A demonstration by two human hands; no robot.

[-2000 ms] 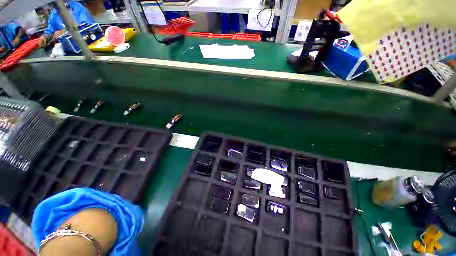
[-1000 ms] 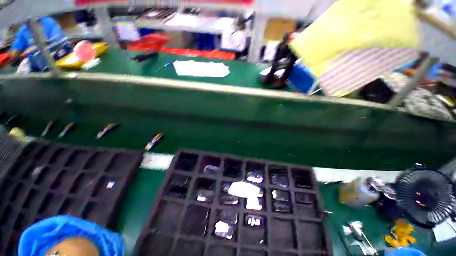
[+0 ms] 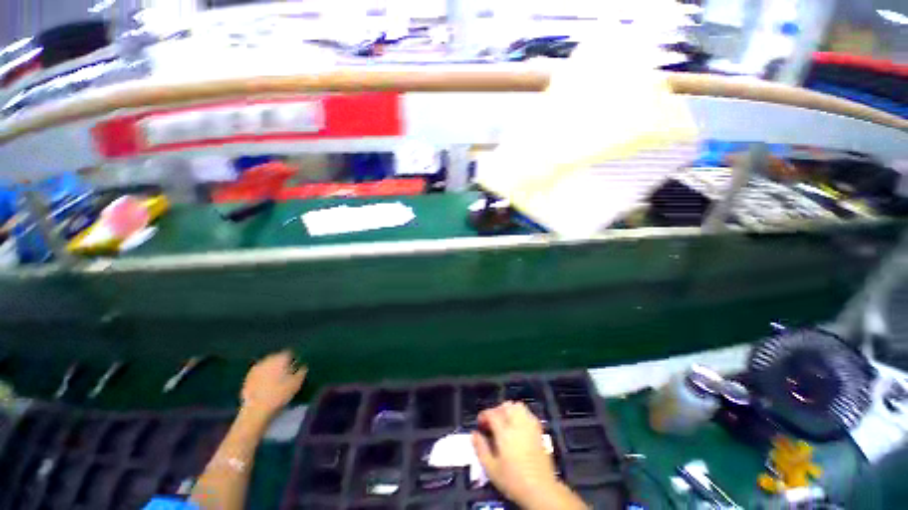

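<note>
My left hand [image 3: 274, 382] is bare and reaches to the near edge of the green belt; its fingers are blurred and whether they hold anything cannot be told. My right hand [image 3: 515, 450] is over the black compartment tray [image 3: 343, 382], fingers curled down beside a white piece [image 3: 450, 451]; its fingertips are partly hidden. Dark glossy units sit in several tray pockets, one showing at the lower left [image 3: 381, 458]. Small parts lie loose on the belt, one left of my left hand [image 3: 185, 373].
A second black compartment tray [image 3: 119, 423] is at left. At right are a jar [image 3: 680, 403], a black desk fan [image 3: 811, 383], a yellow heap [image 3: 792, 465] and white connector pieces [image 3: 702, 480]. A yellow and dotted sheet [image 3: 587, 159] hangs beyond the belt [image 3: 398, 334].
The view has tilted up. My left hand has reached forward to the belt, and the nearest loose part no longer shows. My right hand has come into view over the tray.
</note>
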